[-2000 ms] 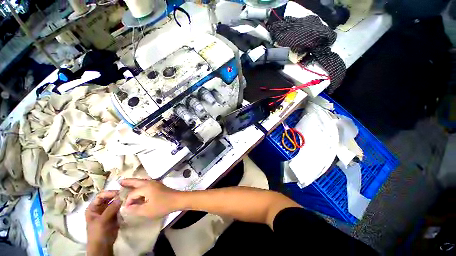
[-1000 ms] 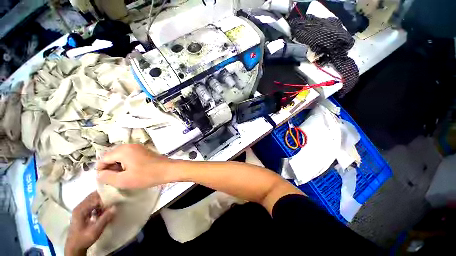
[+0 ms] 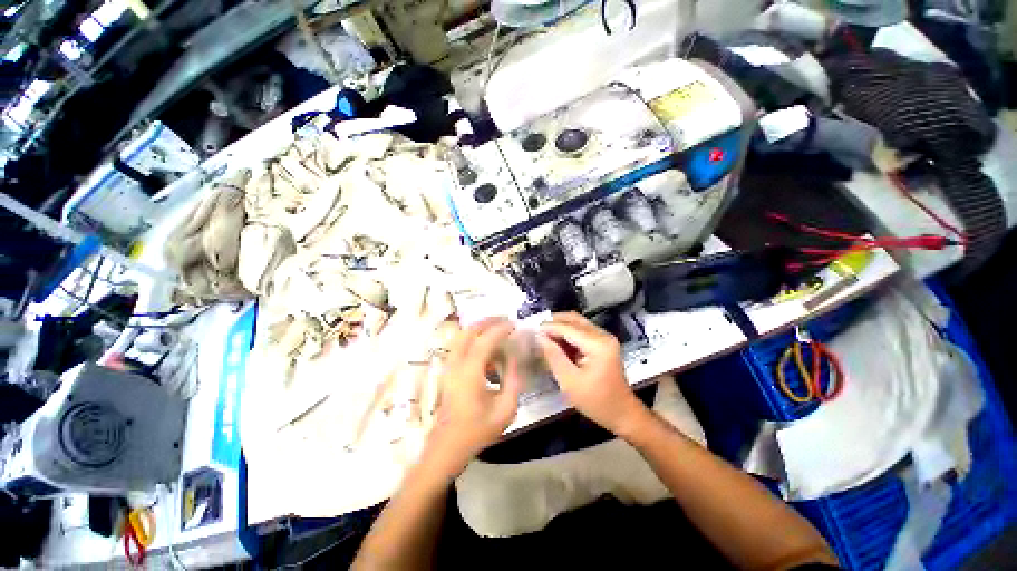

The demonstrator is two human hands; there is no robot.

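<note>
My left hand and my right hand are side by side at the table's front edge, just below the needle area of the white overlock machine. The fingertips are close together around something small and pale, blurred, that I cannot make out. A heap of beige fabric pieces lies left of the machine. A larger beige panel hangs below the table edge over my lap.
A dark flat rectangle and red cords lie right of the machine. Scissors with orange and red handles are at the blue crate, which holds white fabric. A second machine head is far left.
The view has swung left. Both hands have moved from the table's front left to just below the needle area. The beige piece they held earlier is no longer clearly seen in them.
</note>
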